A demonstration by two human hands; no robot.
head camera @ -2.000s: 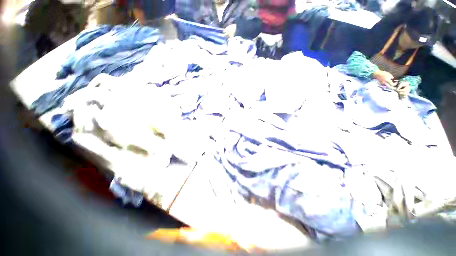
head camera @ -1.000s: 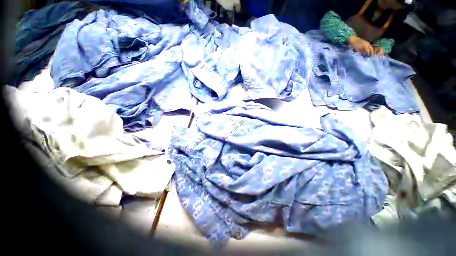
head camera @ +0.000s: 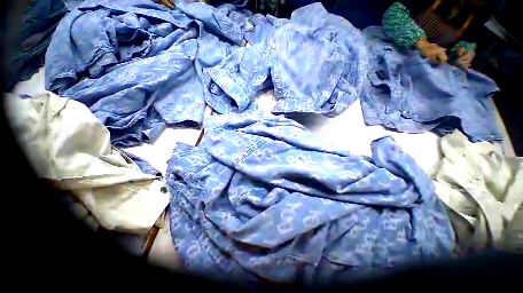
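A blue patterned shirt (head camera: 309, 206) with small pale motifs lies crumpled at the near side of the white table (head camera: 395, 140), nearest in front of me. Its lower part runs into the dark bottom rim of the picture. An off-white garment (head camera: 74, 143) with a dark button lies to its left. Another off-white garment (head camera: 481, 183) lies to its right. Neither my left hand nor my right hand is in view.
Blue shirts (head camera: 126, 74) are heaped at the back left, and another blue pile (head camera: 315, 57) lies at the back middle. At the back right, a person's hands (head camera: 444, 55) in green sleeves touch a blue garment (head camera: 424, 91). Darker blue garments (head camera: 34, 46) lie far left.
The glare has faded, so colours and motifs show clearly. The view has shifted, and the near blue shirt now fills more of the lower picture. The other person's hands remain at the blue garment.
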